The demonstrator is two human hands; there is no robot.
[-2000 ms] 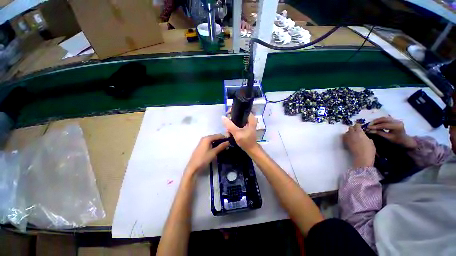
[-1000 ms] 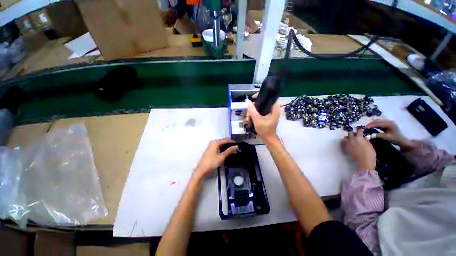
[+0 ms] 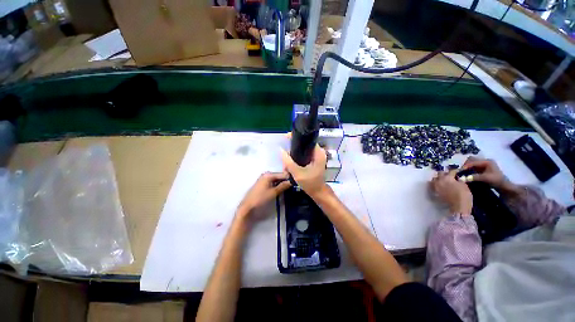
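The black device housing [image 3: 309, 236] lies open side up on the white sheet [image 3: 208, 188], a pale round spot inside it. My right hand [image 3: 307, 171] is closed round the black electric screwdriver [image 3: 304, 138], held upright over the housing's far end. The driver tip is hidden by my fingers. My left hand [image 3: 265, 192] is at the housing's far left corner, fingertips close to the driver tip; whether they hold a small part cannot be told. The screw feeder box [image 3: 332, 160] stands just beyond, partly behind my right hand.
A glittering heap of small components [image 3: 419, 144] lies right of the feeder. A neighbour's hands [image 3: 463, 185] work at the right, near a black housing [image 3: 534, 157]. A clear plastic bag [image 3: 75, 207] lies left. The green belt [image 3: 214, 104] and white post [image 3: 348, 53] stand behind; the cable arcs overhead.
My right hand has brought the screwdriver from the feeder back left and over the housing's far end. My left hand stays at the far left corner.
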